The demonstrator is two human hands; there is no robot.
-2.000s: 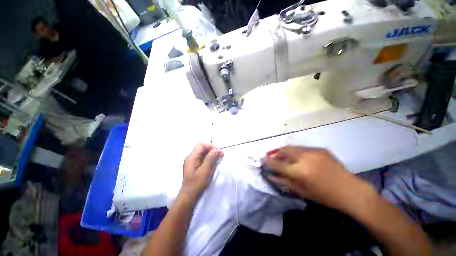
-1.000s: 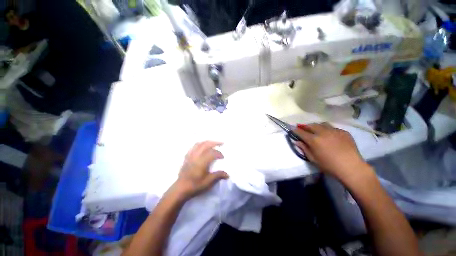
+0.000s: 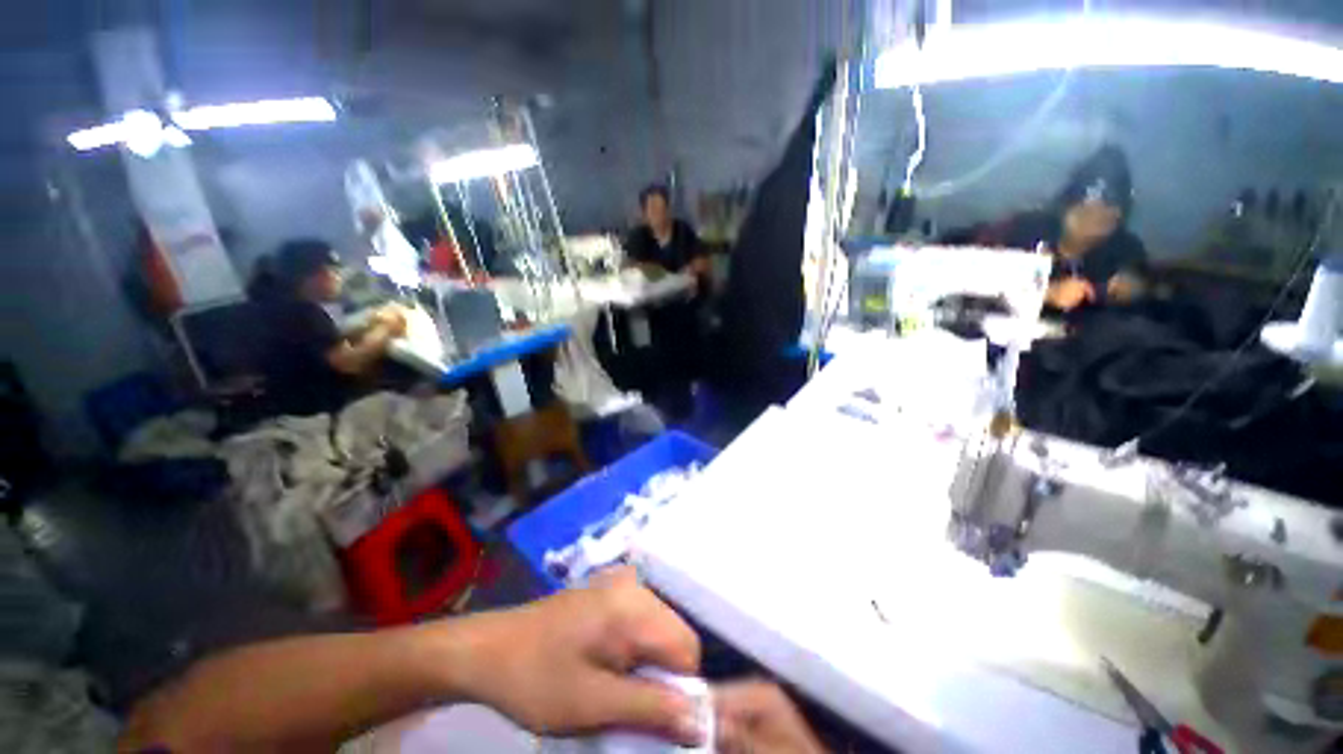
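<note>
My left hand (image 3: 611, 656) is at the bottom centre, closed on the white garment (image 3: 681, 689), which is bunched at the fingers. My right hand (image 3: 769, 722) is close beside it, blurred and cut off by the lower edge; its fingers are by the same cloth, but its grip is unclear. The scissors (image 3: 1141, 704) lie on the machine bed at the lower right, with a red handle cut off by the edge. The sewing machine head (image 3: 1119, 508) stands at the right, its needle area (image 3: 1006, 548) free of cloth.
A blue bin (image 3: 552, 527) with white pieces stands left of the white table (image 3: 781, 552). A red stool (image 3: 410, 557) and a pile of pale cloth are farther left. Several people sit at machines behind. Black cloth (image 3: 1164, 376) lies beyond the machine.
The view has swung left and up. The right hand has let go of the scissors and come beside the left hand. The garment is now held off the table's left front edge.
</note>
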